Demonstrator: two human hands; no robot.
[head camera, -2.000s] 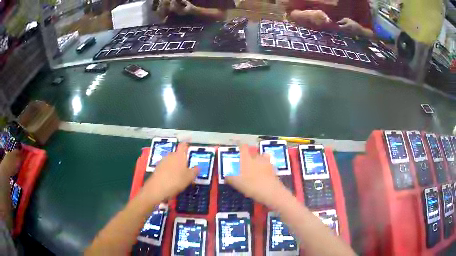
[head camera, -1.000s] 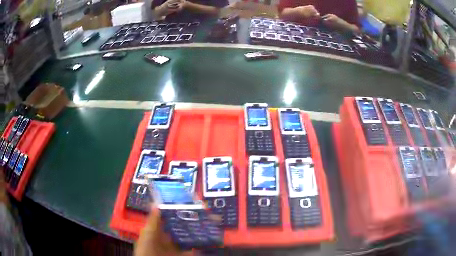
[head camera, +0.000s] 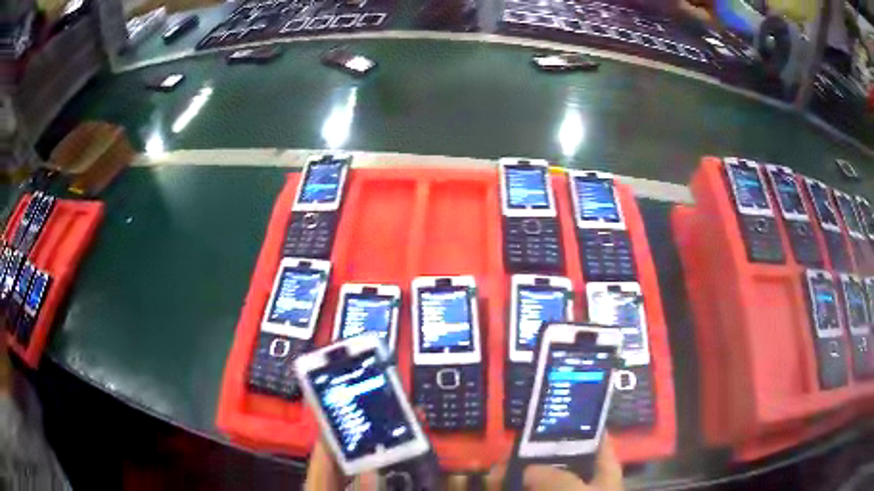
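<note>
Two bar phones are held up over the near edge of the red tray (head camera: 388, 221). My left hand (head camera: 328, 472), mostly hidden and cut off by the bottom edge, holds the left phone (head camera: 362, 408), tilted. My right hand (head camera: 599, 475), also cut off, holds the right phone (head camera: 570, 393). Both screens show white text lists with a blue bar. The tray holds several phones with lit screens. Three are in the back row (head camera: 321, 182), beside two bare pockets, and the front row (head camera: 447, 326) is partly covered by the held phones.
Stacked red trays with phones (head camera: 704, 240) stand at the right. Another red tray (head camera: 72, 245) and a cardboard box (head camera: 91, 156) are at the left. Loose phones (head camera: 565, 63) lie beyond the pale strip (head camera: 422, 161). Dark trays (head camera: 604, 29) are across the line.
Two phones from the back row have left their pockets and are now in my hands. My right hand, not clearly seen one second ago, has come up with a phone.
</note>
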